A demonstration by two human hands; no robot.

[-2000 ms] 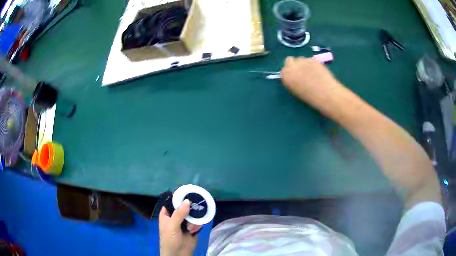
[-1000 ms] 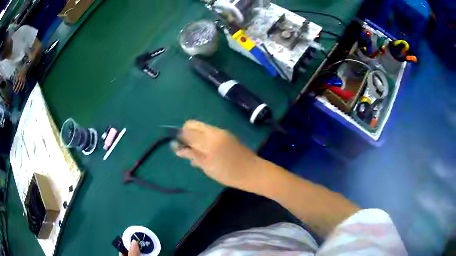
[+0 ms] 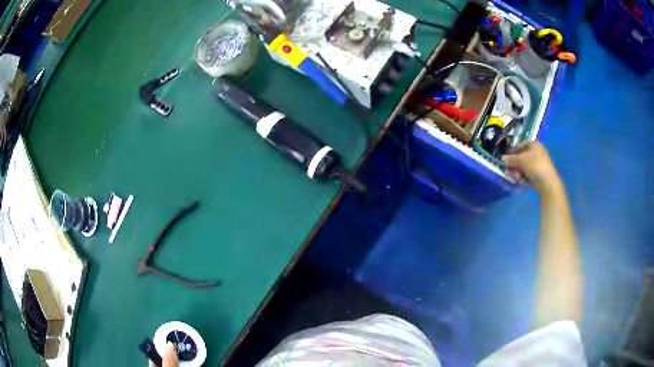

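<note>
My left hand [image 3: 170,355] is at the bottom edge, mostly cut off. Its thumb lies on a white-rimmed ring [image 3: 195,335] with a dark centre and a black part beside it. My right hand [image 3: 529,164] is at the near right corner of the parts tray [image 3: 470,161], fingers bent down over its rim by the mixed tools. Its fingertips are partly hidden, and I cannot tell if it holds anything. In the tray are a red-handled tool [image 3: 453,110], a white ring [image 3: 524,97] and a yellow-and-orange item [image 3: 551,40].
On the green bench lie a thick black cylinder [image 3: 288,140] with white bands, a dark reddish V-shaped tool [image 3: 179,279], a black V-shaped piece [image 3: 150,92], a plastic cup [image 3: 64,210] and a pink piece [image 3: 112,208]. A dish of silvery bits [image 3: 226,49] stands near a metal fixture [image 3: 358,32].
The view has turned right from the bench. My right hand has moved from over the mat to the tray on the right. My left hand still holds the white-rimmed ring.
</note>
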